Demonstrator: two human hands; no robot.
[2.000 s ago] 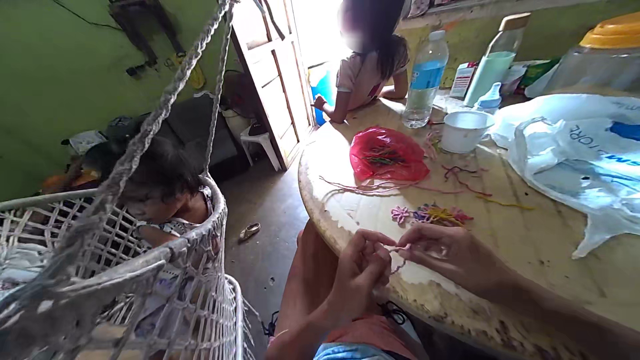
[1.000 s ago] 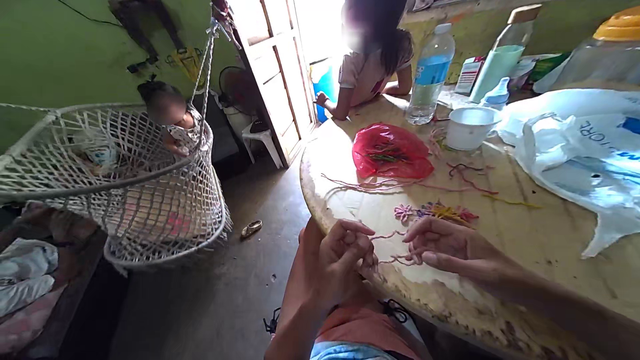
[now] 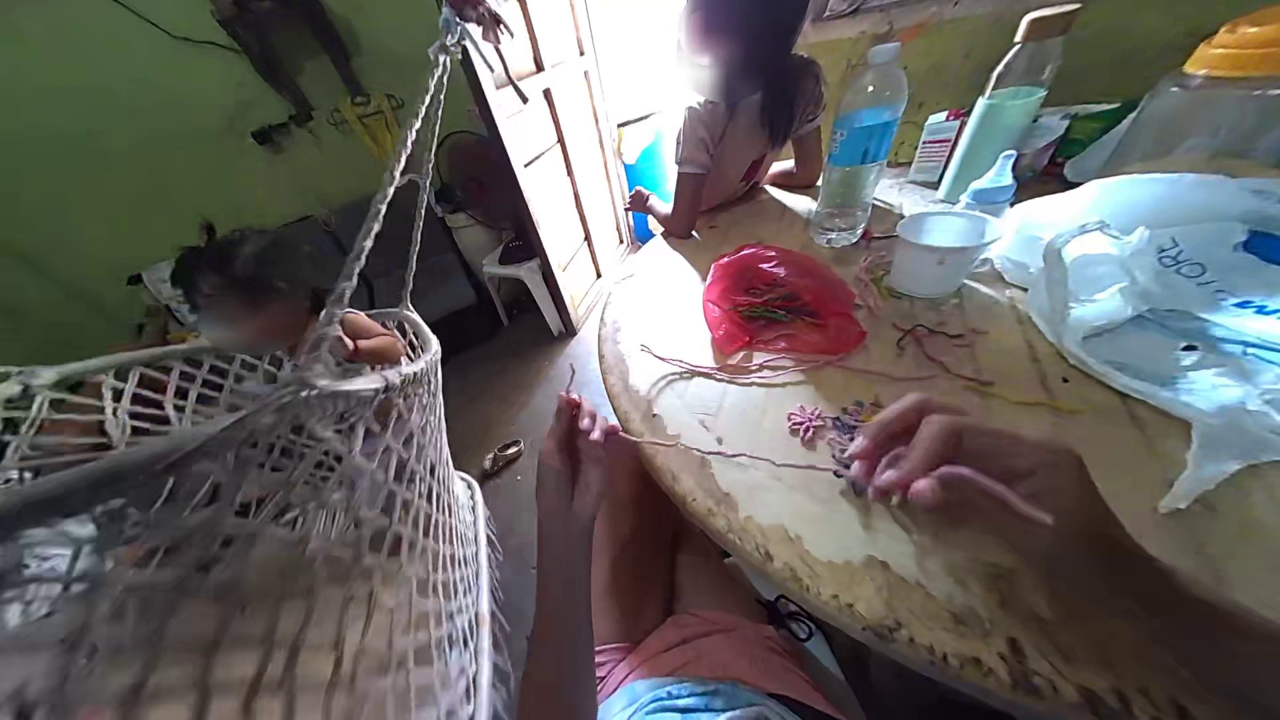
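A thin pink strand of yarn (image 3: 740, 455) runs between my hands above the near edge of the round wooden table. My left hand (image 3: 578, 455), off the table's edge over my lap, pinches one end between its fingertips. The other part is gripped by my right hand (image 3: 930, 460), blurred, with a loose end sticking out past its fingers. Small yarn flowers (image 3: 806, 424) lie on the table just beyond my right hand and are partly covered by it. Farther back is a red plastic bag (image 3: 780, 305) with dark green strands in it, and loose pink yarn (image 3: 700, 368) in front of it.
Behind the bag stand a water bottle (image 3: 860, 150), a white plastic cup (image 3: 935, 255), a baby bottle (image 3: 992, 185) and a green bottle (image 3: 1010, 110). A plastic bag (image 3: 1130, 330) lies right. One person leans on the table's far side; a child sits in the rope hammock (image 3: 420, 400) at left.
My hands have moved apart, drawing the yarn out between them; they were close together before. The hammock has swung back nearer to me.
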